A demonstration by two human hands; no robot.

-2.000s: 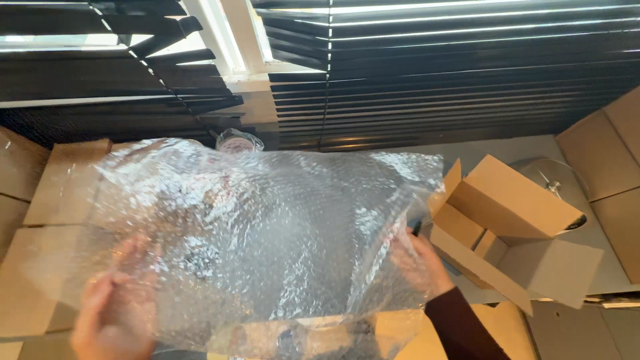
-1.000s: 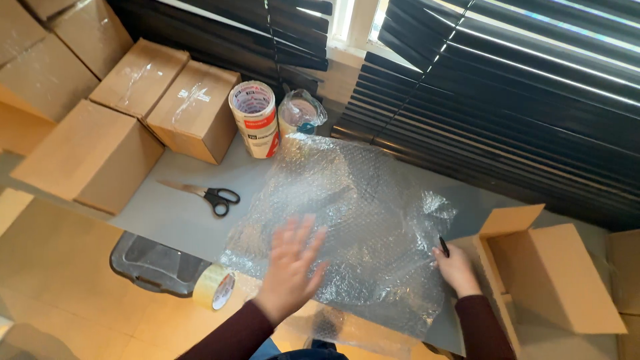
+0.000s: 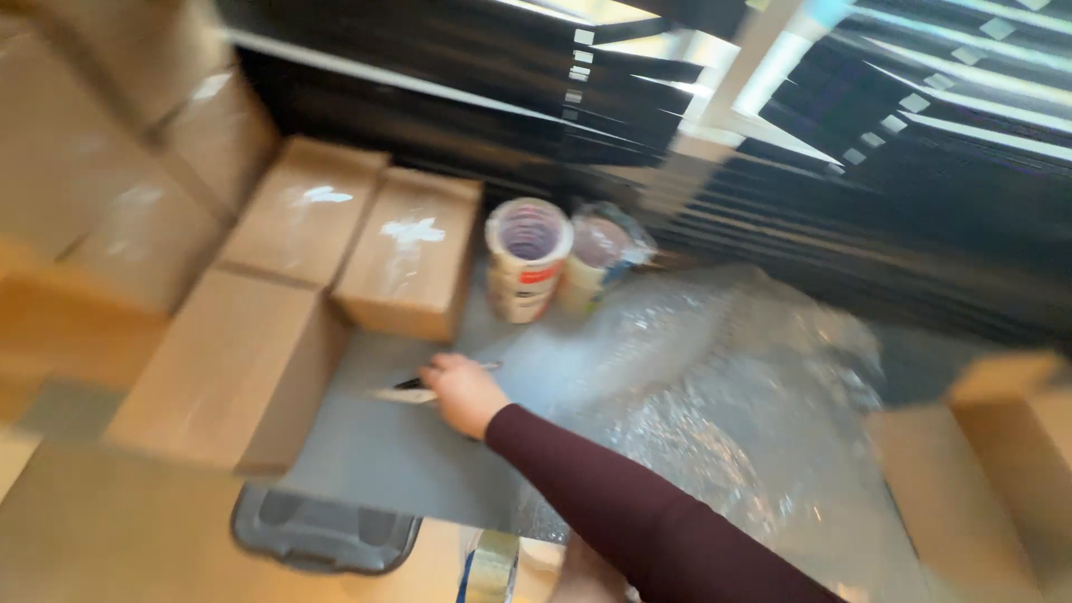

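Note:
My right hand (image 3: 461, 395) reaches across from the lower right, its fingers closed over the handle end of a pair of scissors (image 3: 404, 394) on the grey table; blur hides the exact grip. A thin dark piece shows beyond the hand. Beneath the right sleeve, at the bottom edge, part of my left hand (image 3: 586, 578) is visible, blurred and mostly hidden. A sheet of clear bubble wrap (image 3: 687, 419) lies over the table to the right of the scissors. Beside the left hand is a roll of clear tape (image 3: 492, 568).
Closed cardboard boxes (image 3: 226, 360) stand at the left, with more stacked behind. Tape rolls (image 3: 528, 260) and a plastic-wrapped roll (image 3: 599, 251) stand near the window blinds (image 3: 419, 126). An open cardboard box (image 3: 963, 494) is at the right, a dark plastic lid (image 3: 327, 528) below the table edge.
My right hand has left the right edge of the bubble wrap and moved left to the scissors. My left hand has come off the wrap's middle to the bottom edge. The view has shifted left.

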